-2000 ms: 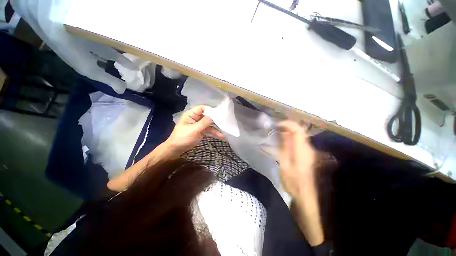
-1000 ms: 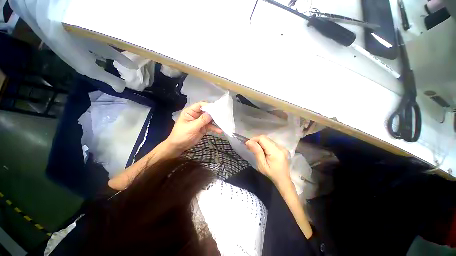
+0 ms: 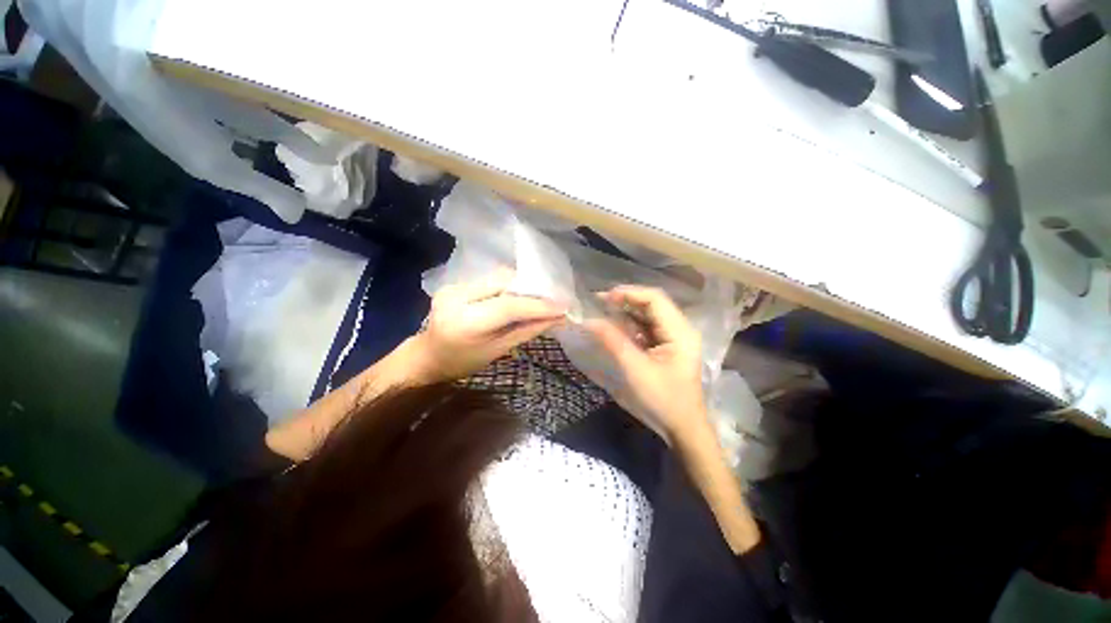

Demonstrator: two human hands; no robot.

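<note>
Sheer white fabric [image 3: 481, 231] hangs below the table edge and over my lap. A denser white garment piece [image 3: 545, 264] stands up from it between my hands. My left hand [image 3: 487, 326] pinches the piece at its lower edge. My right hand [image 3: 652, 359] is just right of it, with thumb and fingers close to the same edge. It is blurred, and I cannot tell whether it holds the fabric or the dark snips, which do not show clearly.
The white table [image 3: 487, 91] has a wood-coloured edge. On it lie a black-handled screwdriver [image 3: 819, 69], large black shears [image 3: 993, 286], a white pen [image 3: 922, 144] and a flat black rectangle [image 3: 928, 67]. A navy bin [image 3: 165, 347] with white pieces stands left of my lap.
My right hand first came in from the right with a small dark pointed tool at the piece. Now its fingers are spread near my left fingertips, and my left hand has turned inward.
</note>
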